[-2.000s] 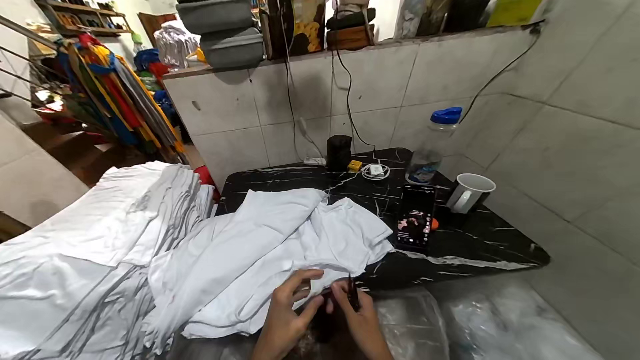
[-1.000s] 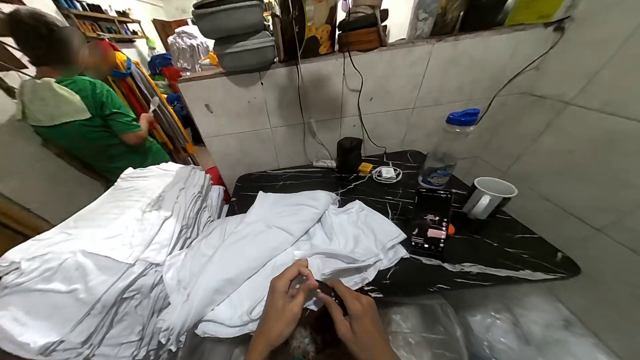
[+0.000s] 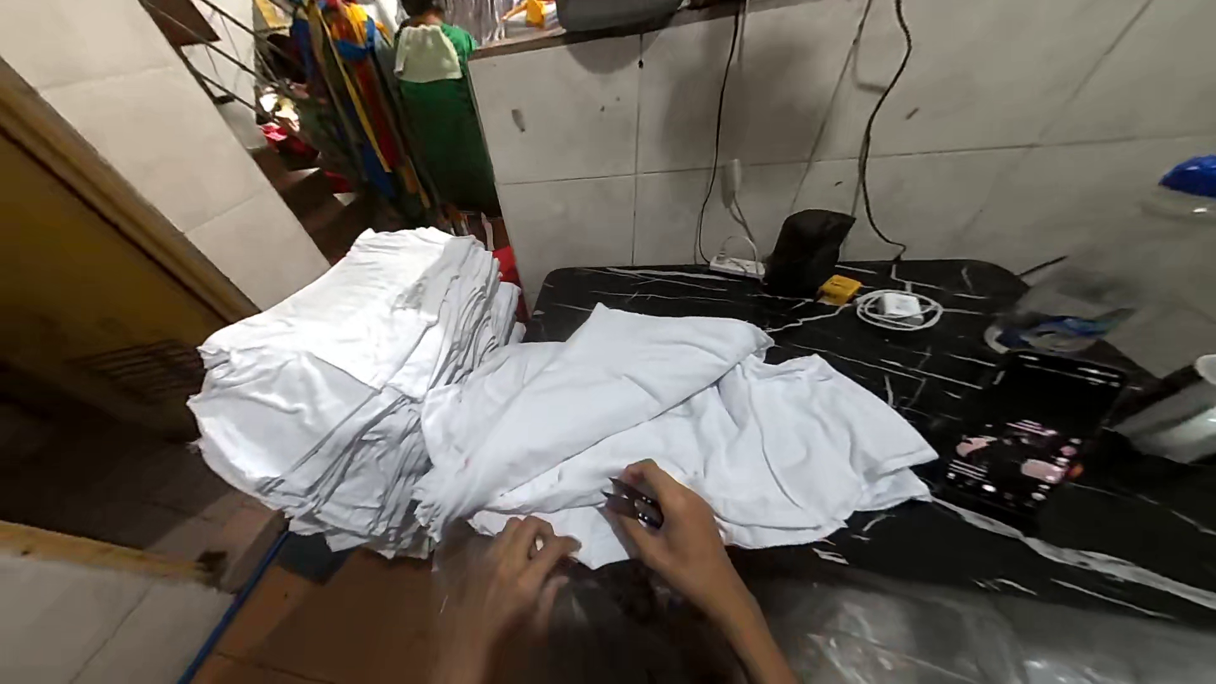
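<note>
White fabric garments lie crumpled on a black marble-patterned table. My right hand holds a small dark pair of thread snips, blades pointing left over the cloth. To its left, my left hand is at the near edge of the cloth, fingers bent with the thumb near the fingertips; whether it pinches fabric cannot be told. A tall stack of folded white garments stands left of the table's cloth.
On the right lie a lit smartphone, a mug and a bottle with a blue cap. A coiled white cable, yellow object and black pouch sit at the back. A person in green stands beyond the wall.
The view has turned left and down. My hands have moved apart, and the snips now show plainly in my right hand. The person in green now stands with their back turned.
</note>
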